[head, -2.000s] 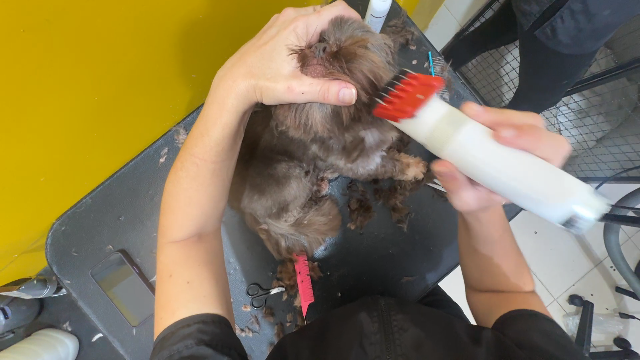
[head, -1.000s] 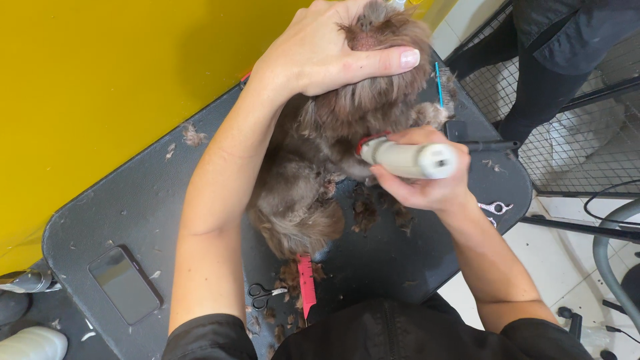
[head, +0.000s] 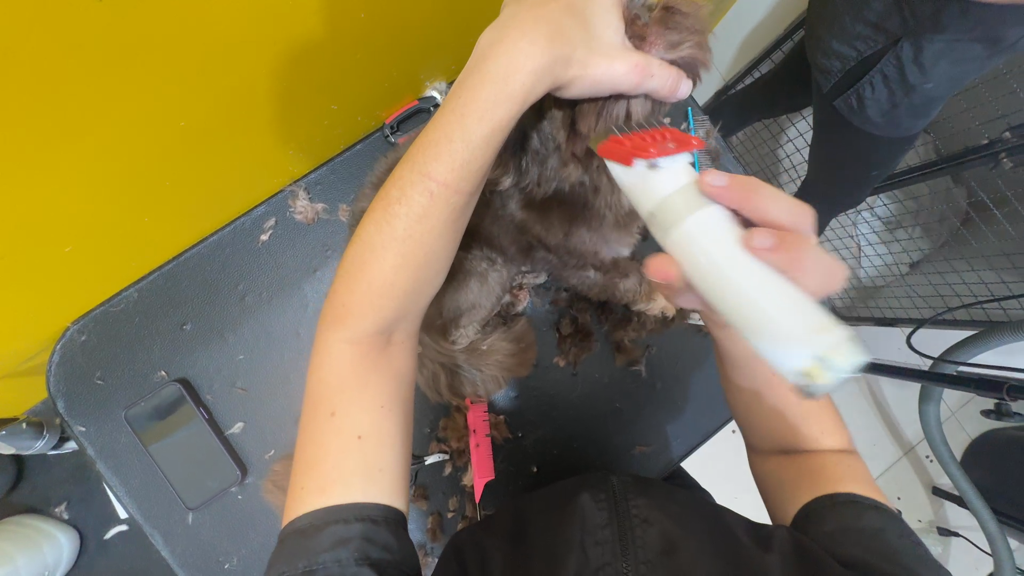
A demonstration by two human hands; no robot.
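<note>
A brown long-haired dog [head: 552,208] is on a black grooming table [head: 240,288]. My left hand [head: 588,52] is closed around the dog's head near the top edge, thumb across the fur under the muzzle. My right hand [head: 760,240] grips a white hair clipper [head: 720,264] with a red comb attachment [head: 652,146], whose teeth are close to the fur below the head; contact is unclear. Behind the clipper head shows part of a comb with a blue spine [head: 694,136]. A pink comb [head: 480,448] lies by the dog's rear, among cut hair [head: 576,328].
A smartphone [head: 184,444] lies on the table's left part. Near the yellow wall [head: 160,104] is a red and black handle [head: 410,116]. Scissors are partly hidden by my left arm. Another person's legs [head: 852,120] stand beside a wire mesh [head: 920,248]; a grey hose [head: 952,448] hangs at right.
The clipper was low against the dog's chest one second ago; now it is raised, with its red comb toward the head. My left hand has stayed on the dog's head.
</note>
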